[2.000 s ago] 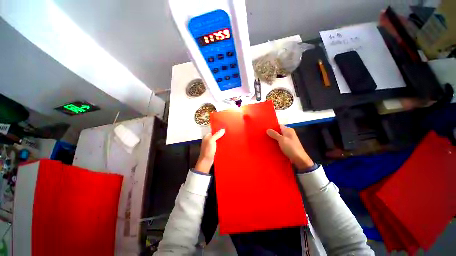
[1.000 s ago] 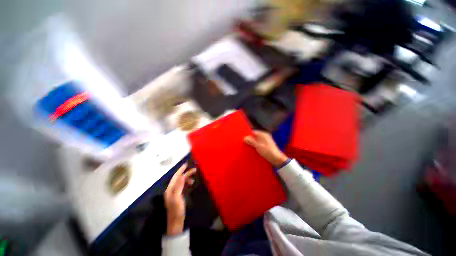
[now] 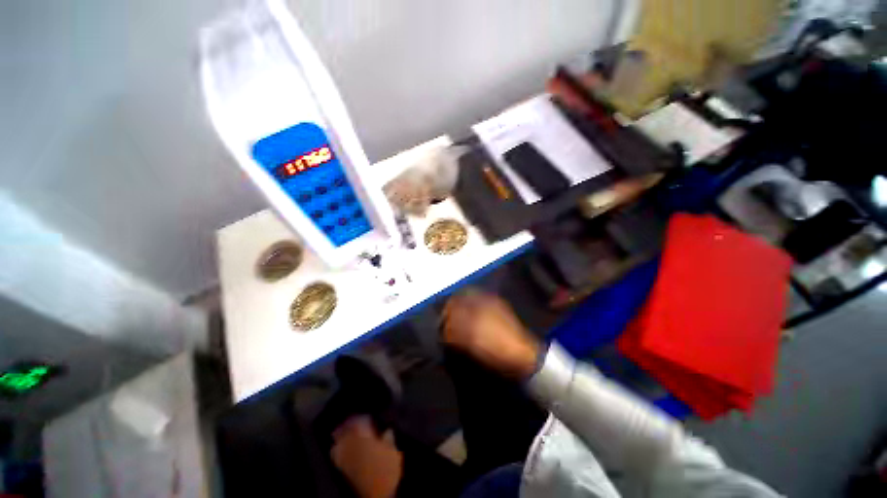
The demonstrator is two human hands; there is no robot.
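Note:
My right hand (image 3: 486, 333) is just in front of the bench's blue edge. It is blurred, its fingers look curled in, and nothing shows in it. My left hand (image 3: 368, 457) is low, over dark shapes below the bench, blurred and partly hidden. I cannot tell its finger shape. The eyelet machine (image 3: 309, 185) stands on the white bench top (image 3: 365, 336) with red digits lit. No red sheet is under its setting head. A pile of red covers (image 3: 720, 311) lies to the right on the blue stool (image 3: 603, 316).
Round wells of gold eyelets (image 3: 313, 305) sit in the bench top. A clear bag (image 3: 428, 180) lies beside the machine. To its right are an orange pen-like tool (image 3: 496, 182), a written paper sheet (image 3: 582, 146) and a black smartphone (image 3: 536, 171) on a dark board.
The red sheet has left my hands. My right hand has moved nearer the bench edge, and my left hand is lower. The view turned right, then partly back. The counter changed from 11759 to 11760.

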